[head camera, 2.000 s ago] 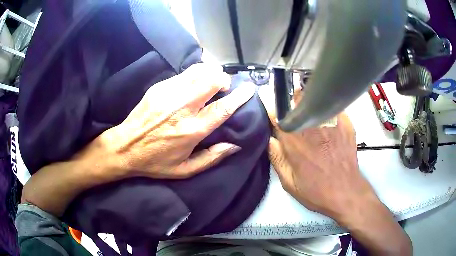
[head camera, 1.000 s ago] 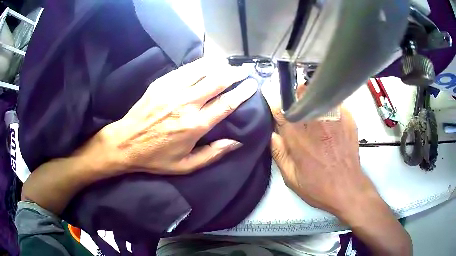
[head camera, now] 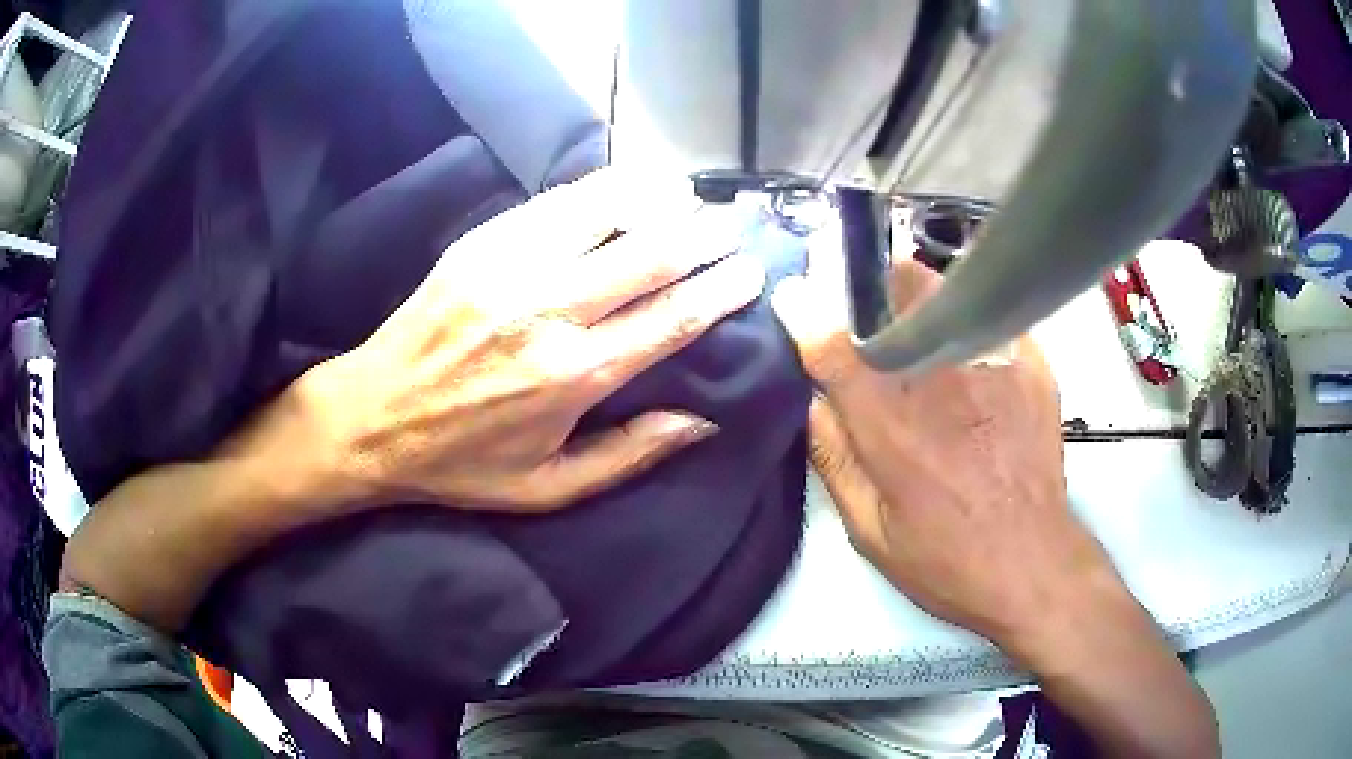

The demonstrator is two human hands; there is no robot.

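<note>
A large dark purple garment piece [head camera: 660,578] lies bunched on the white table, left of the sewing machine head [head camera: 830,89]. My left hand [head camera: 475,356] lies flat on top of it, fingers slightly spread and pointing to the needle area. My right hand [head camera: 949,460] is at the garment's right edge, partly behind the machine's curved grey part. Its thumb lies by the cloth edge and its fingertips are hidden, so I cannot tell if it pinches the cloth. Glare covers the cloth near the needle.
A red tool [head camera: 1140,323] and dark worn scissors [head camera: 1246,415] lie on the table at the right. A ridged metal knob [head camera: 1253,230] is above them. Ruler marks follow the table's front edge [head camera: 890,676]. A white rack [head camera: 57,141] stands at the far left.
The machine head appears slightly further right in the view. My hands and the garment stay in nearly the same place, with only small shifts of the fingers.
</note>
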